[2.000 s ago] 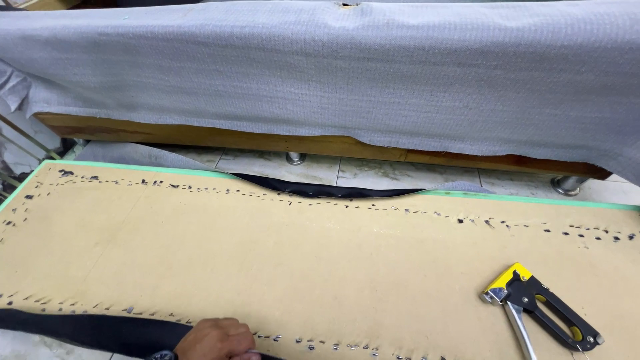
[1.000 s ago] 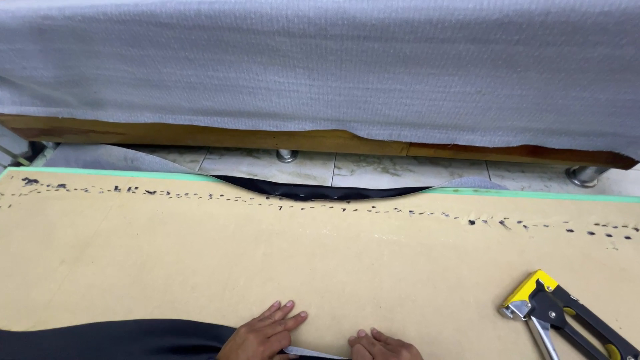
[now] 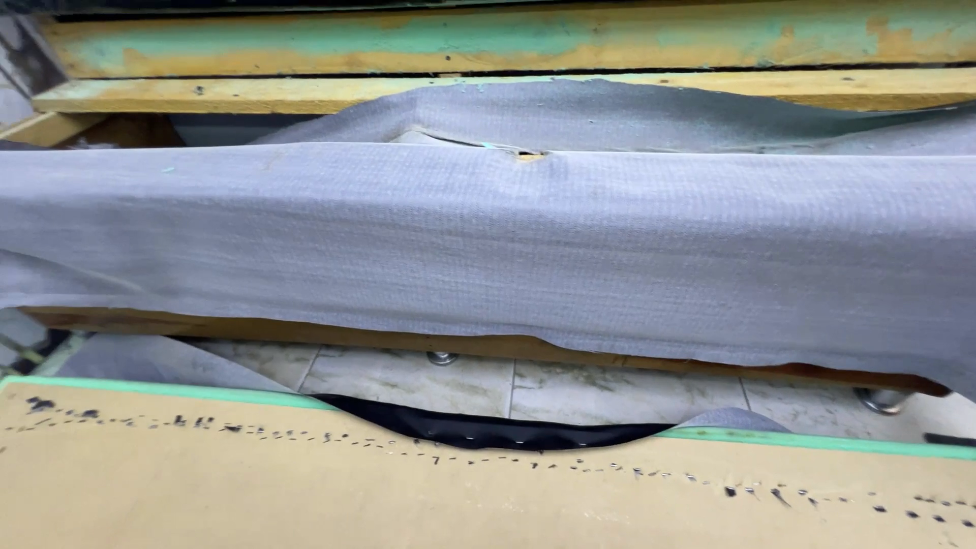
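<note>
Neither my left hand nor my right hand shows in the head view now, so what they touch is hidden. Across the bottom lies a tan board (image 3: 305, 488) edged with a green strip (image 3: 839, 444) and marked by rows of staples and small dark scraps. A black fabric flap (image 3: 488, 428) is folded over the board's far edge at the middle, with a few staples in it. Beyond the board, grey fabric (image 3: 488, 244) drapes over a wooden frame, with a small torn hole (image 3: 530, 155) at its top edge.
Under the draped frame runs a wooden rail (image 3: 366, 335) with metal feet (image 3: 881, 400) on a marble-look tile floor (image 3: 595, 389). Behind it are bare wooden beams (image 3: 229, 95), a green-stained plank (image 3: 457, 38) and a loose grey fabric fold (image 3: 595, 114).
The view has tilted up toward the frame. Both hands, seen on the board's near edge a second ago, and the yellow and black staple gun are out of view.
</note>
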